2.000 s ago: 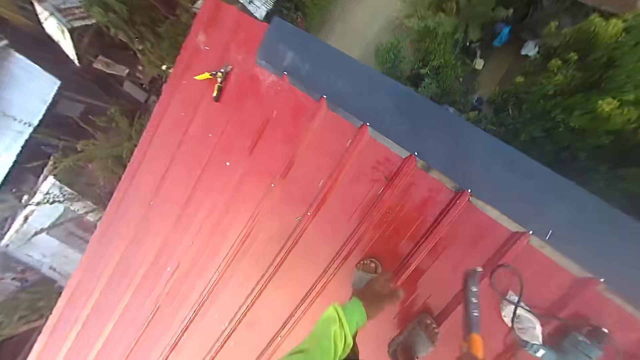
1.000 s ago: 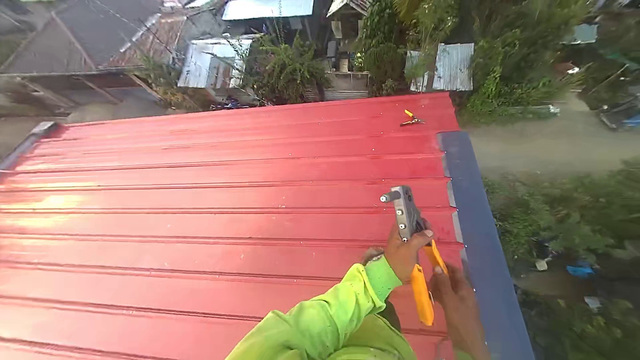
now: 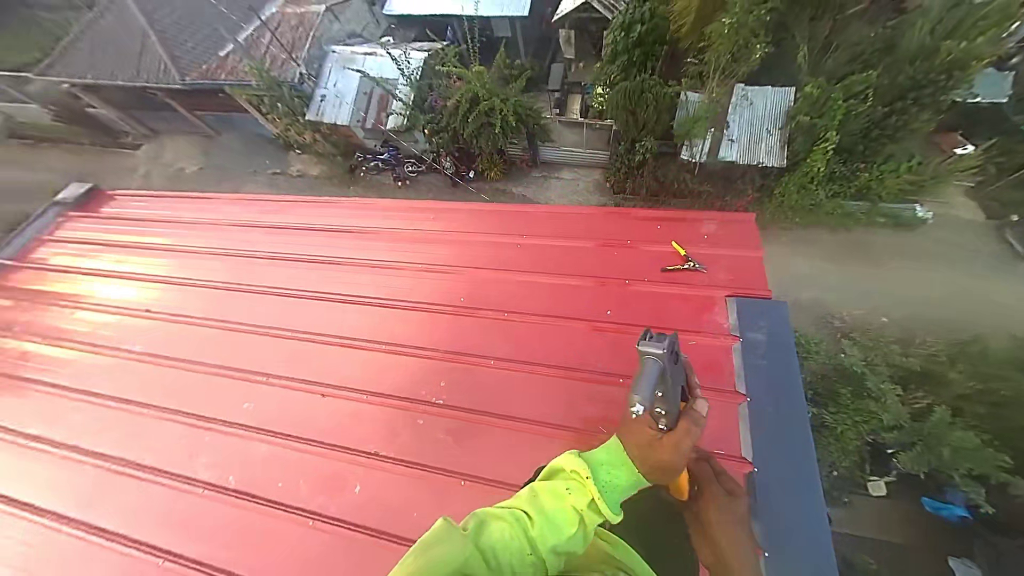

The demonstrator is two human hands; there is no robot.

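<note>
My left hand (image 3: 662,440), in a lime-green sleeve, is closed around a hand riveter (image 3: 658,380) with a grey metal head and orange handles. The tool's head points up and away, above the red ribbed metal roof (image 3: 384,296). Just below it my right hand (image 3: 716,488) has its fingers at the orange handle; part of its grip is hidden behind the left hand. Yellow-and-black snips (image 3: 685,260) lie on the roof with their handles spread, near the far right corner.
A dark blue-grey metal flashing (image 3: 780,424) runs along the roof's right edge. The far roof edge drops to a dirt road (image 3: 568,184) with a parked motorcycle (image 3: 388,162), houses and trees beyond. Raised ribs cross the roof. Bushes (image 3: 904,416) grow below on the right.
The riveter, lying on the roof two seconds ago, came into my hands by one second ago. Its handles, spread then, are now mostly covered by my hands. The view has turned greatly.
</note>
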